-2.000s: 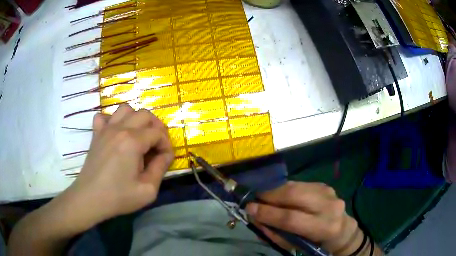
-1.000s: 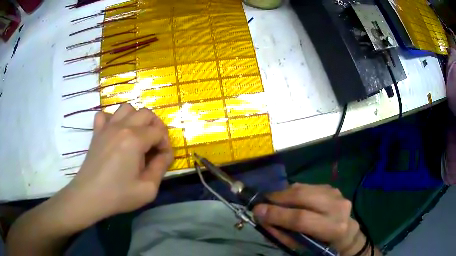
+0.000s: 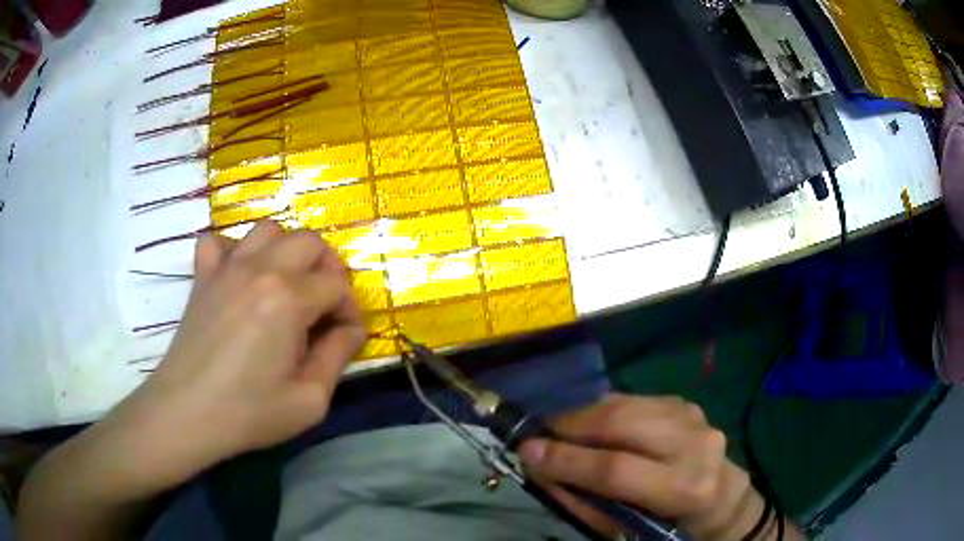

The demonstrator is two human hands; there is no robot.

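Note:
The shiny amber heater sheet (image 3: 428, 174) lies flat on the white bench top, its near edge by the bench edge. My left hand (image 3: 270, 328) rests on its lower left part, fingertips pinched around a thin reddish lead wire (image 3: 381, 335) whose end shows at the soldering tip. My right hand (image 3: 634, 460) holds the black-handled soldering iron (image 3: 513, 423). Its tip is at the sheet near a grid line, and the curved solder feed tube (image 3: 433, 407) meets it there. Several thin dark lead wires (image 3: 174, 201) stick out past the sheet's left edge.
A few loose dark red leads (image 3: 280, 97) lie on the sheet. A long black box (image 3: 729, 127) with a silvery metal bracket (image 3: 782, 53) stands at the right, with black cords hanging down. More amber sheets (image 3: 883, 48) lie at the far right. A round tub (image 3: 550, 5) is cut off at the top.
The iron tip lifted slightly right a second ago and is now back left at the wire end. My left hand has barely moved.

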